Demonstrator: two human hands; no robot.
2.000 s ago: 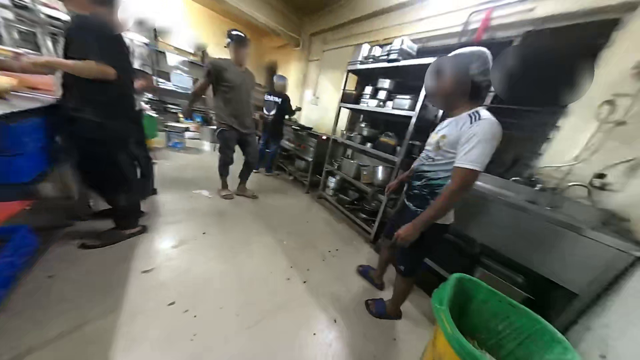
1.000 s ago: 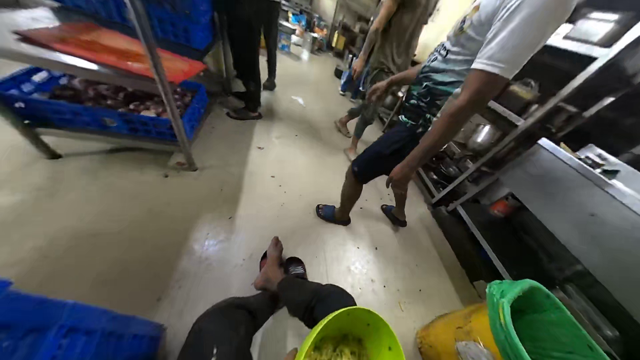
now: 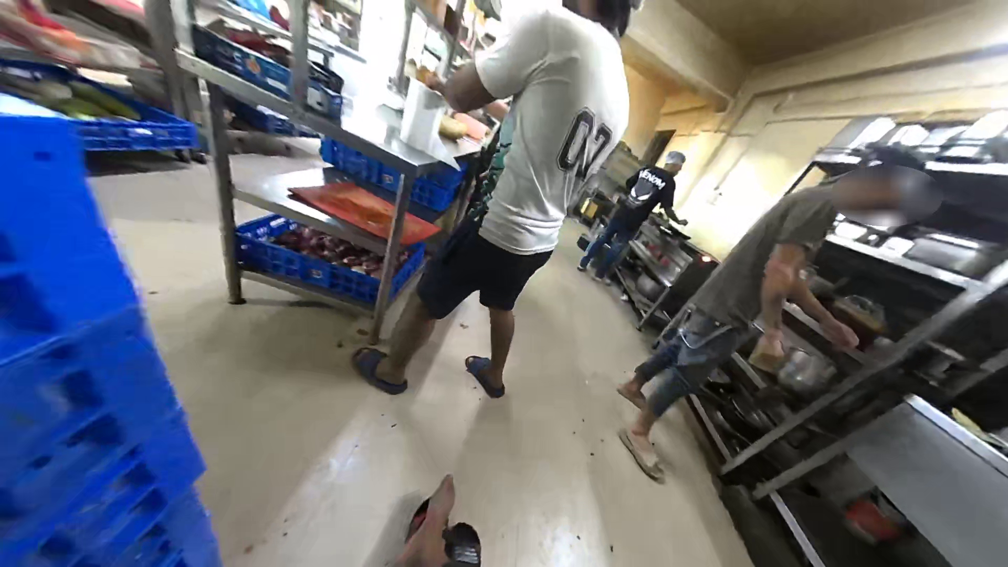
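Observation:
Neither my left hand nor my right hand shows in the head view. One of my feet (image 3: 433,524), in a dark sandal, is at the bottom middle on the pale floor. Ahead, a person in a white shirt (image 3: 551,134) stands with their back to me at a steel table (image 3: 394,150). On its lower shelf lies a red-orange board or sheet (image 3: 362,211), and beneath that sits a blue plastic crate (image 3: 331,272) of dark reddish produce, perhaps onions.
Stacked blue crates (image 3: 87,354) rise close on the left. A person in a grey-brown shirt (image 3: 756,252) bends toward the metal pot rack (image 3: 890,354) on the right. Farther back, a person in black (image 3: 650,189) stands by the cooking range. A steel counter (image 3: 937,480) is at lower right.
The view has swung left. The white-shirted person has moved from beside the rack to the steel table. The lime-green bowl of food and the green-lined bin have left view.

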